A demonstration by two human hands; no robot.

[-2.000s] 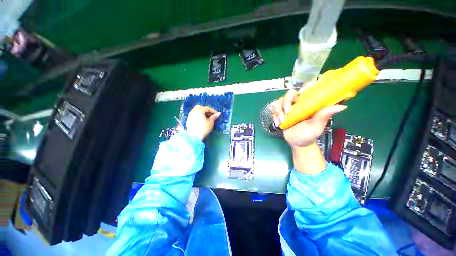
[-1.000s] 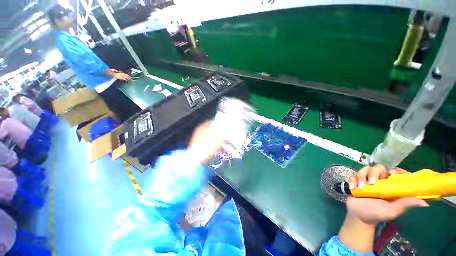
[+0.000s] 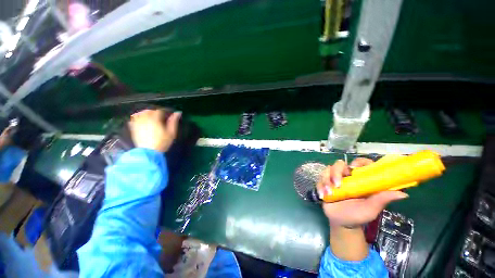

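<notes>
My right hand (image 3: pixel 353 203) is closed around the fat yellow-orange handle of the electric screwdriver (image 3: pixel 388 175), its tip end by the round speckled screw plate (image 3: pixel 310 181). My left hand (image 3: pixel 153 130) is over the far end of the black phone tray stack (image 3: pixel 73 217) at the left, blurred; whether it grips anything is unclear. The blue-film parts (image 3: pixel 242 165) lie in a clear bag left of the screw plate. A loose heap of thin silvery slivers (image 3: pixel 199 196) lies beside the bag.
A phone assembly (image 3: pixel 395 241) lies right of my right wrist, beside a red bar. More phones (image 3: pixel 246 123) lie beyond the white strip (image 3: pixel 287 145). A pale upright post (image 3: pixel 365 70) stands beyond the screw plate. Another tray with phones (image 3: pixel 477 247) is at the right edge.
The view has swung left, then back right. My left hand moved from the blue parts past the sliver heap to the tray stack. The phone once between my hands is gone from the bench.
</notes>
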